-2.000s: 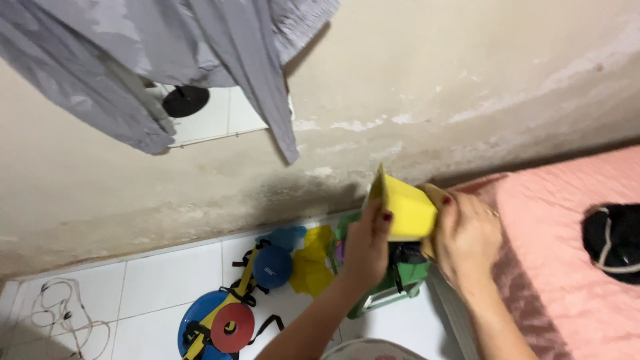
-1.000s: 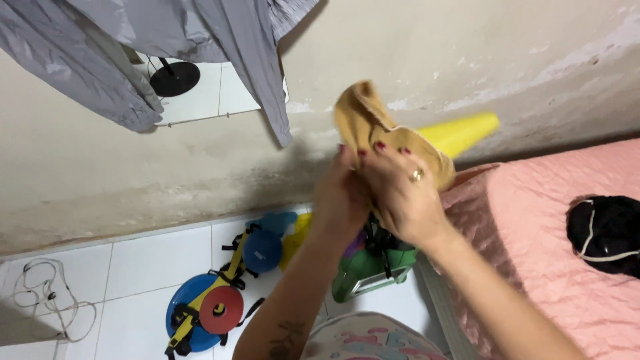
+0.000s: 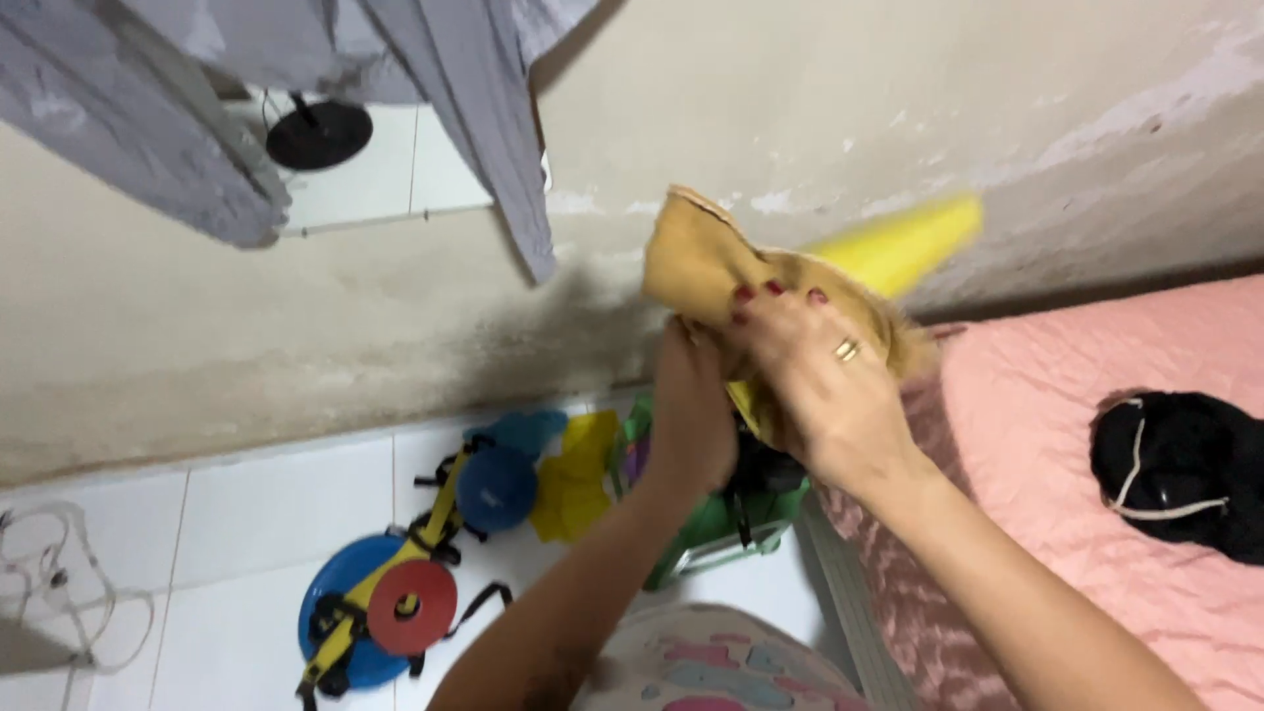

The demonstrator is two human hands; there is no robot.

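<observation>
A tan cloth (image 3: 691,259) is bunched in my hands in front of the wall. My right hand (image 3: 815,380), with a ring and dark red nails, presses and grips it from above. Below its left part, my left hand (image 3: 691,405) grips the lower edge; its fingertips are hidden. A yellow plastic piece (image 3: 904,242), blurred, sticks out behind the cloth to the upper right, and more yellow shows under my right hand. Under my hands stands a green container (image 3: 711,533) with black items in it.
Blue disc (image 3: 370,662), red disc (image 3: 413,607), yellow strap and blue ball (image 3: 497,489) lie on white floor tiles beside yellow pieces (image 3: 578,484). Bed with pink cover (image 3: 1037,395) and black bundle (image 3: 1170,474) at right. Grey garment (image 3: 454,89) hangs before a mirror (image 3: 385,178). White cable (image 3: 148,612) at left.
Two seconds ago the yellow piece was upright between my hands; the tan cloth now spreads over it, and its visible part points to the upper right. Since one second ago, both hands keep hold of the cloth.
</observation>
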